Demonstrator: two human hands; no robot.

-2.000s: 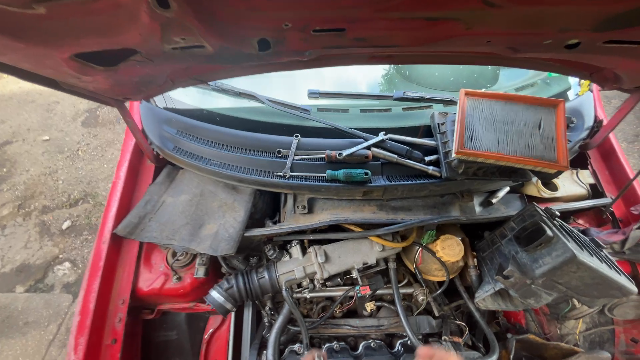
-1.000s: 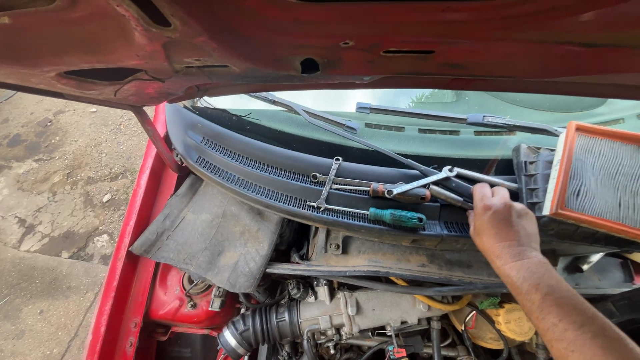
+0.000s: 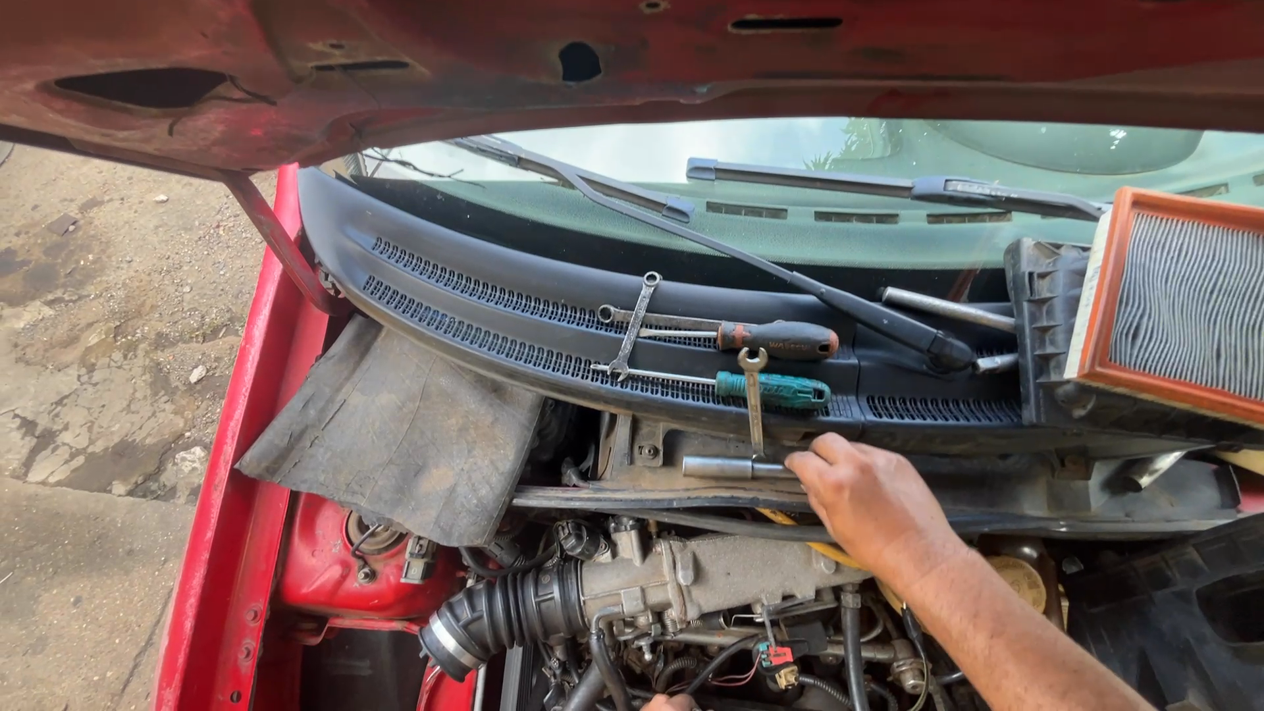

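My right hand [image 3: 874, 499] is closed on one end of a metal socket tool [image 3: 729, 467], whose long socket points left above the intake manifold [image 3: 711, 578]. An open-ended wrench [image 3: 754, 400] stands across the socket tool, its jaw end over the handle of a teal screwdriver [image 3: 775, 389]. On the black cowl [image 3: 454, 316] lie a dark-handled screwdriver [image 3: 780, 339] and a combination wrench [image 3: 634, 326] crossing other tools. Only a bit of my left hand [image 3: 671, 702] shows at the bottom edge; what it does is hidden.
An orange-framed air filter [image 3: 1185, 296] rests on a black housing at the right. Wiper arms [image 3: 849, 311] cross the windshield. A grey rubber sheet [image 3: 405, 434] covers part of the left fender side. The raised red hood [image 3: 444, 79] hangs overhead; a black plastic housing [image 3: 1175, 602] is lower right.
My right hand has come in from below to the tools on the cowl, then moved down and left with the socket tool. The open-ended wrench has shifted from its slanted place there.
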